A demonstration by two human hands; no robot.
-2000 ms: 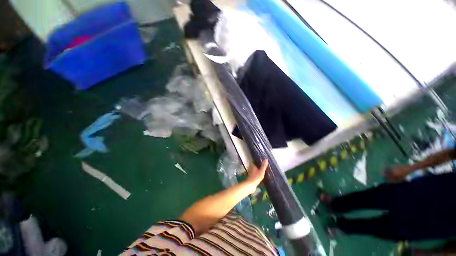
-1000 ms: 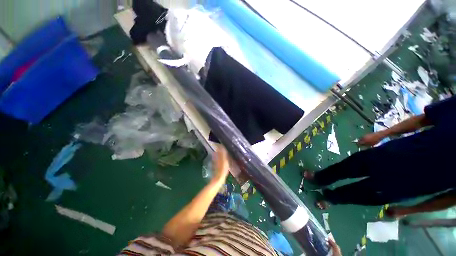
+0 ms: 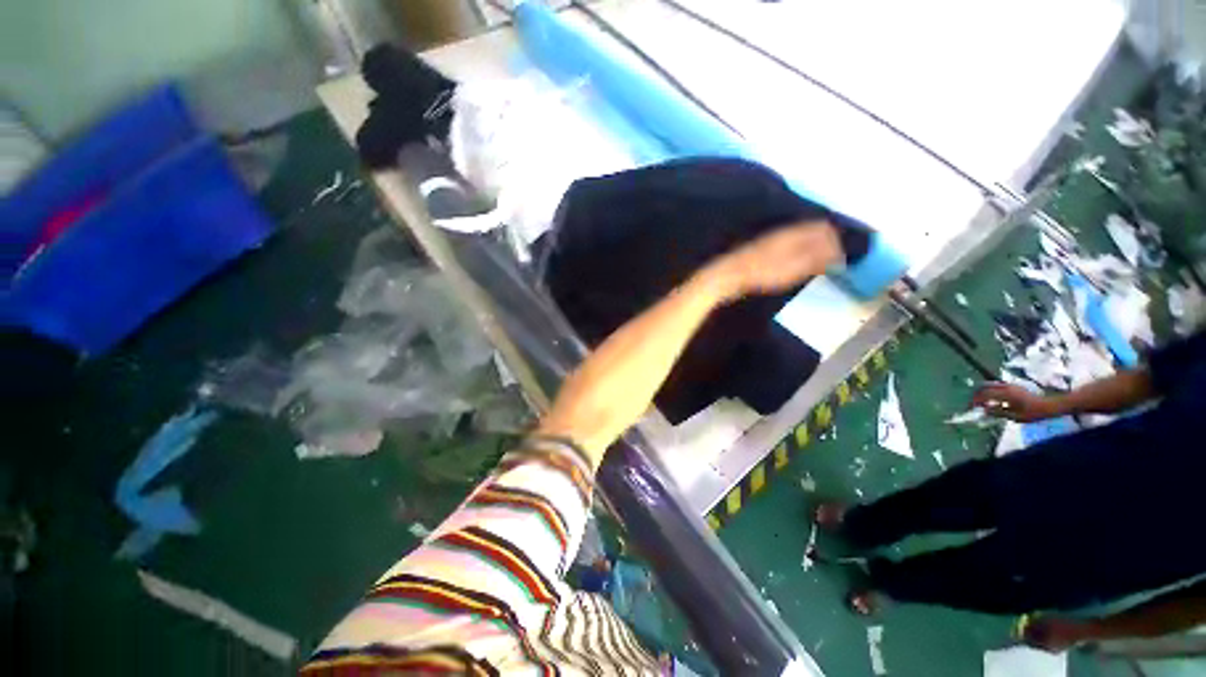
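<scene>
The wrapped dark roll (image 3: 648,496) lies diagonally along the left edge of the white cutting table (image 3: 741,456), its near end running off the bottom of the picture. It is in glossy clear plastic. My left hand (image 3: 787,258) reaches across the roll and grips matt black fabric (image 3: 661,218); the fabric is bunched up and partly covers the light blue roll (image 3: 661,93). My forearm hides part of the wrapped roll and cloth. My right hand is not in view.
A person in dark clothes (image 3: 1058,503) stands at the right. A blue plastic bin (image 3: 146,238) is at the left. Crumpled clear plastic (image 3: 384,344) lies on the floor beside the table. Metal bars (image 3: 946,331) stick out past the table end.
My left hand has left the wrapped roll, reached across to the right and taken hold of the black fabric, which is now lifted and shifted. My right hand has gone out of view.
</scene>
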